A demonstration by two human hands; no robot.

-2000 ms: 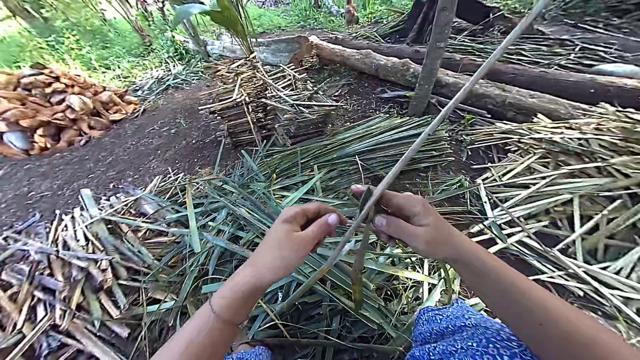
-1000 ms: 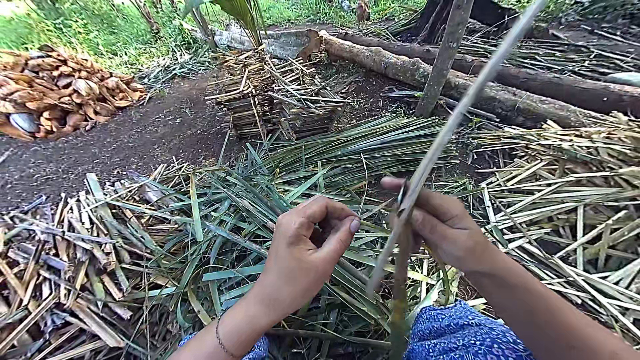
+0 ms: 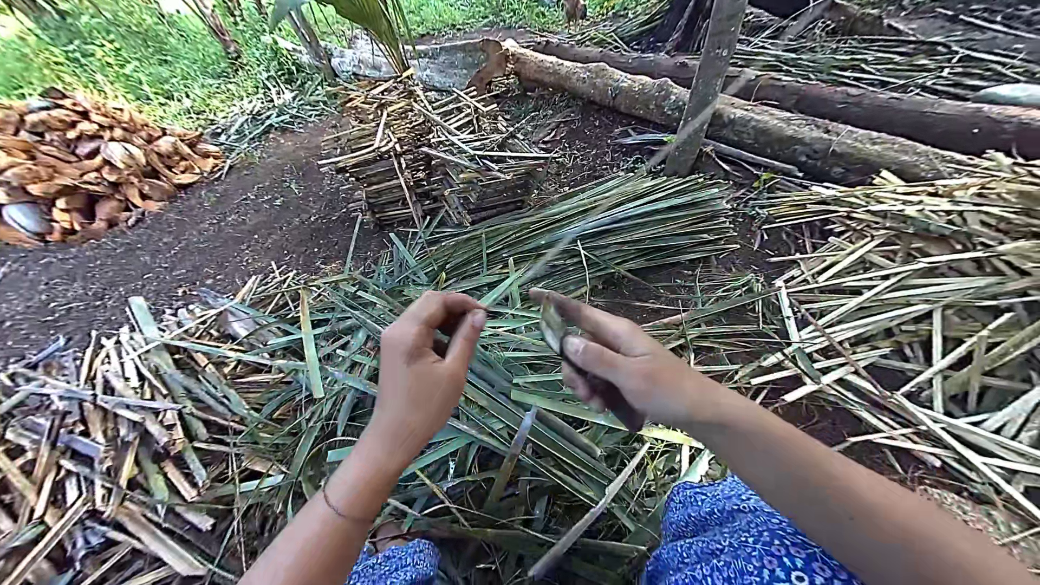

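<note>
My right hand (image 3: 609, 361) is closed on a small knife (image 3: 554, 325), its short blade pointing up between thumb and forefinger and its dark handle below the palm. To its left, my left hand (image 3: 431, 345) has thumb and forefinger pinched near each other; whether a thin strand is between them cannot be told. The hands are apart. Beneath them lies a loose heap of green palm leaf strips (image 3: 357, 349). A blurred pale streak, perhaps a thin rib, slants up beyond the hands. A bundle of long green leaf ribs (image 3: 617, 219) lies past them.
Dry cut stalk pieces (image 3: 106, 463) cover the left foreground, pale split strips (image 3: 934, 301) the right. A stack of short sticks (image 3: 431, 154) stands behind, with a coconut husk pile (image 3: 89, 162) at far left. A wooden post (image 3: 707, 89) rises before a felled log (image 3: 780, 130).
The long pale stick that stood slanted at my right hand is no longer held there; a blurred streak shows beyond the hands. The knife blade now shows plainly in my right hand.
</note>
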